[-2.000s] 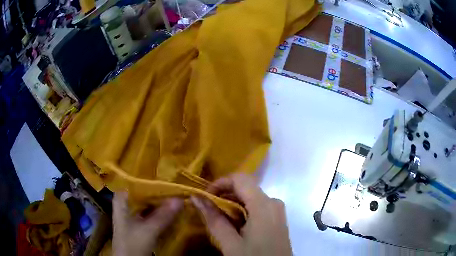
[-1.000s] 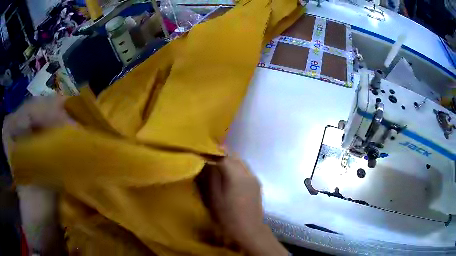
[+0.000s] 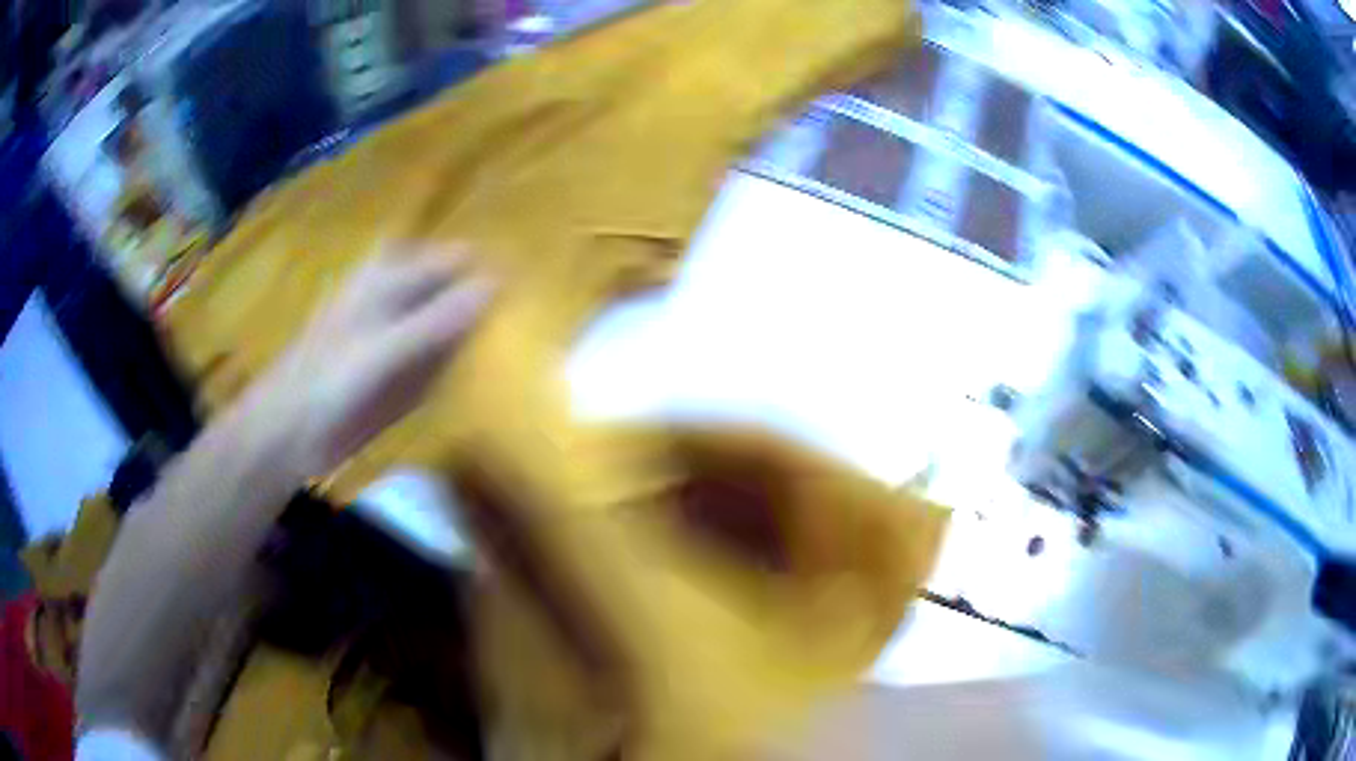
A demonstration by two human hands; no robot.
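Observation:
The mustard-yellow garment panel (image 3: 595, 164) lies across the left of the white table and runs to the back. A raised, motion-blurred part of it comes forward towards the machine. My left hand (image 3: 379, 335) is over the cloth at the left, blurred; I cannot tell whether its fingers grip it. My right hand is not clearly visible; only a blurred forearm (image 3: 937, 724) shows at the bottom edge, and the cloth hides the rest. The white lockstitch machine head (image 3: 1190, 387) stands at the right, its needle area in bright glare.
A brown panel with taped edges (image 3: 863, 159) lies at the back of the table. A second white machine table (image 3: 1101, 67) is beyond it. Dark and pale objects clutter the back left. Yellow cloth pieces (image 3: 275, 706) hang at the lower left.
The gathered cloth has been spread back over the left, and a part of it has swung right towards the machine. My left hand has moved right and my right forearm lower right.

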